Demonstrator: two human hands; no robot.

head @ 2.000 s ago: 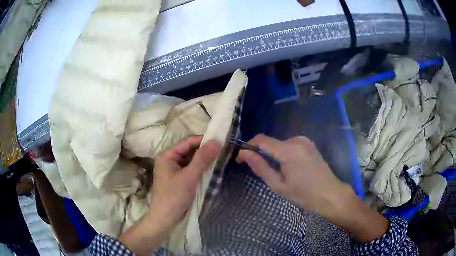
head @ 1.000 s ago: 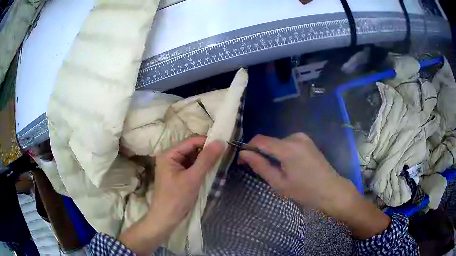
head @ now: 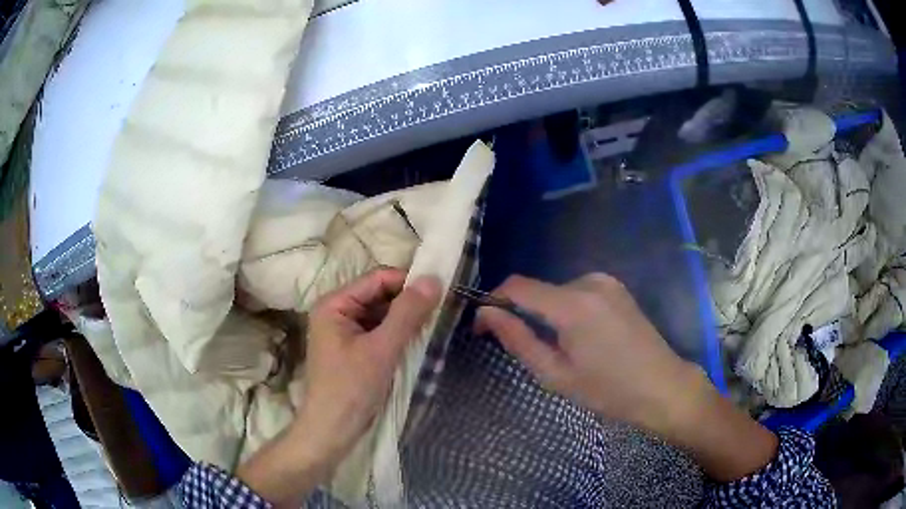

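Observation:
The cream puffer jacket (head: 189, 169) hangs from the table edge at the left and gathers over my lap. Its flat placket edge (head: 452, 219) runs up the middle, with checked lining (head: 433, 363) along its right side. My left hand (head: 363, 348) pinches the placket edge between thumb and fingers. My right hand (head: 596, 343) holds a small dark tool (head: 517, 313), its thin metal tip at the placket edge beside my left thumb. Most of the tool is hidden in my fingers, so its kind is unclear.
The white table (head: 427, 40) has a printed ruler tape (head: 497, 91) along its front edge. Black straps (head: 698, 50) cross it at the right. A blue-rimmed bin (head: 692, 258) at the right holds cream garments (head: 795, 268). Another person's arm (head: 107, 418) shows at the lower left.
Both hands stay nearly in place. The tool tip has shifted slightly against the placket edge, and my right hand has moved slightly with it.

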